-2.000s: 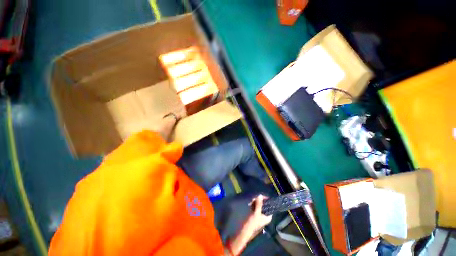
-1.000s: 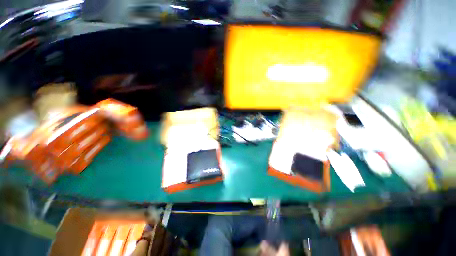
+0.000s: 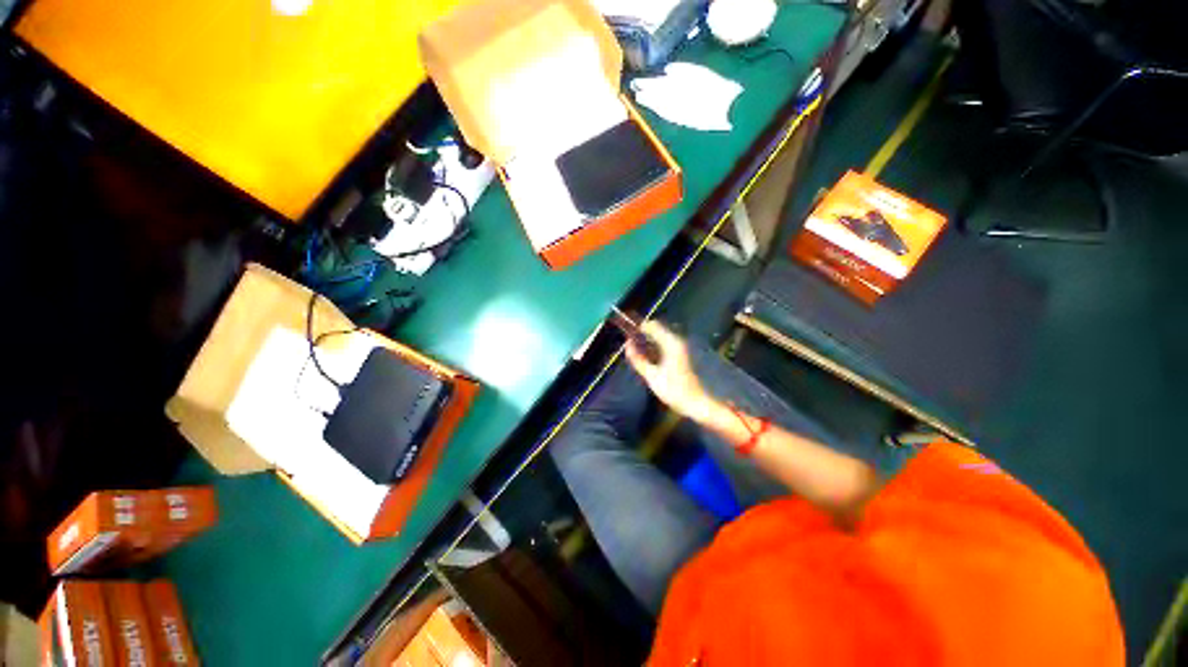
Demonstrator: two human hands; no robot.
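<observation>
My right hand [image 3: 670, 374], with a red band at the wrist, is closed around a dark slim handset, which looks like a remote control [image 3: 631, 326]. It is held over my lap at the bench edge, its far end pointing at the bench; it is foreshortened and partly hidden by my fingers. My left hand is not in view. A black set-top box [image 3: 388, 414] with a cable attached sits on the left open gift box [image 3: 437, 472]. Another black box [image 3: 610, 168] sits in the right open gift box [image 3: 612, 224], with no visible cable.
Closed orange boxes [image 3: 130, 521] stand at the bench's lower left. An orange monitor screen [image 3: 248, 78] is behind. Cables and a white power strip [image 3: 414, 222] lie between the open boxes. A closed gift box [image 3: 870, 235] rests on a dark surface at right, with a chair [image 3: 1042, 170] beyond.
The view has turned and tilted, so the bench now runs diagonally and the dark surface at right shows. My right hand still holds the handset near the bench edge.
</observation>
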